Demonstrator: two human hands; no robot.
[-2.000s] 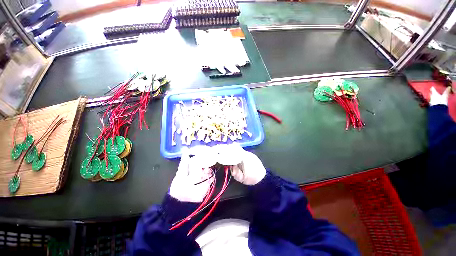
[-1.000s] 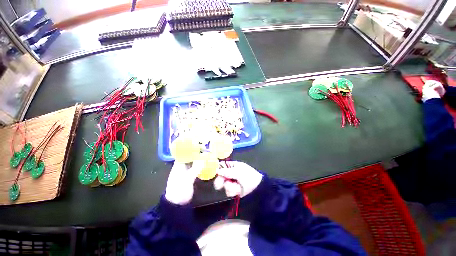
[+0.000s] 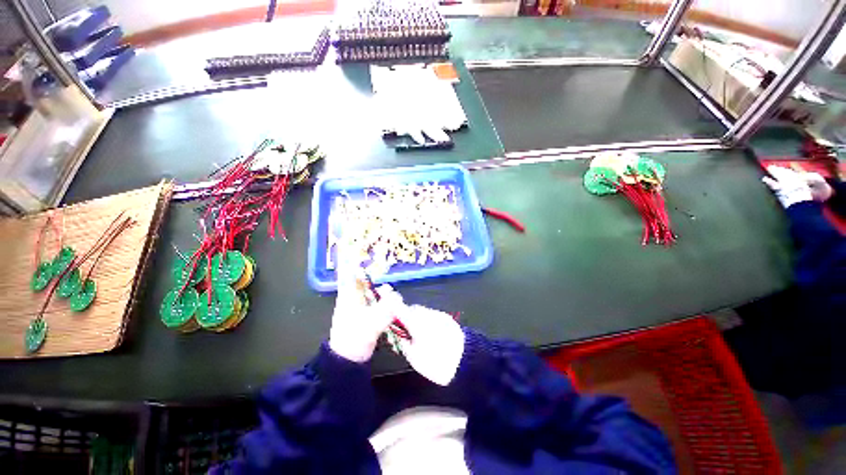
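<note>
My left hand (image 3: 358,320), in a white glove, is just below the blue tray (image 3: 318,271). My right hand (image 3: 434,343), also gloved, meets it from the right. Between them they hold a circuit board (image 3: 401,336), seen nearly edge-on and mostly hidden by the fingers, with bits of red wire showing. The blue tray holds many small cream-yellow components (image 3: 408,223). Left of the tray lies a stack of round green boards (image 3: 215,304), red wires pointing away from me. Another board pile (image 3: 283,160) lies behind it.
A cardboard sheet (image 3: 102,269) with small green discs is at left. A red curved piece (image 3: 504,219) lies right of the tray. A board bundle (image 3: 626,174) is further right. White gloves (image 3: 417,100) lie behind the tray. A red basket (image 3: 714,390) and another person's gloved hands (image 3: 793,184) are at right.
The board's pale yellow discs, facing up a second ago, are now turned nearly edge-on and mostly covered. My hands have closed together around it. The other person's hands have moved.
</note>
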